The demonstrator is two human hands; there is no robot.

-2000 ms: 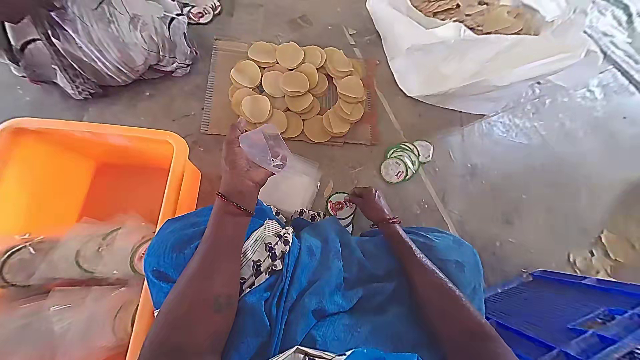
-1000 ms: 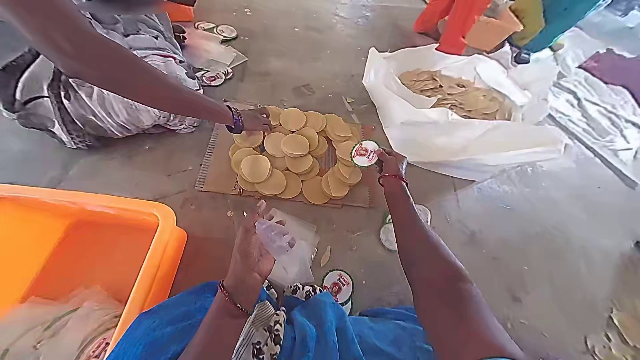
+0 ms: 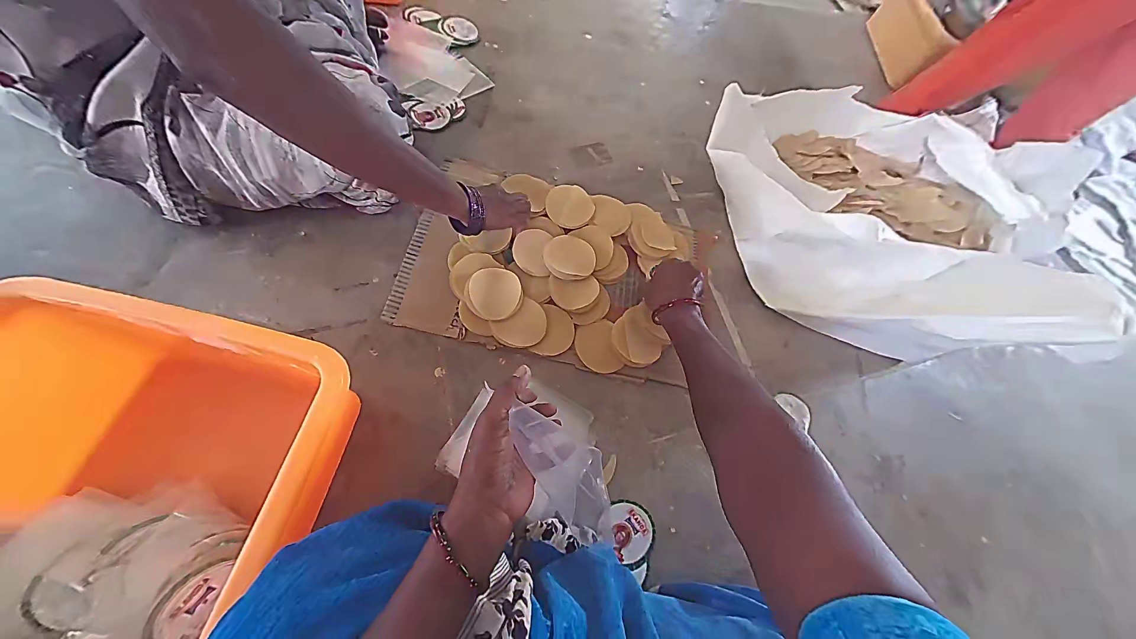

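Observation:
My left hand (image 3: 501,461) is low in the middle, holding a clear plastic bag (image 3: 559,466) that hangs from its fingers. Beyond it, round flat tan discs (image 3: 570,256), perhaps dough discs, lie overlapping on a flattened piece of cardboard (image 3: 417,297). My right hand (image 3: 674,282) reaches to the right side of these discs; its fingers are partly hidden, and whether they grip a disc cannot be told. Printed round labels (image 3: 632,531) lie by the blue cloth on my lap. More clear bags (image 3: 577,413) are on the floor behind my left hand.
An orange plastic crate (image 3: 328,373) with filled clear bags (image 3: 115,568) stands at left. A white sack (image 3: 754,222) with broken tan pieces (image 3: 887,191) lies at right. A co-worker's hand (image 3: 506,209) touches the discs from the upper left. Other labels (image 3: 459,30) and a cardboard box (image 3: 910,43) are farther back.
My right hand has moved from the labels near my lap to the discs; a second ago it held a round label there. The co-worker's arm has come in from the left.

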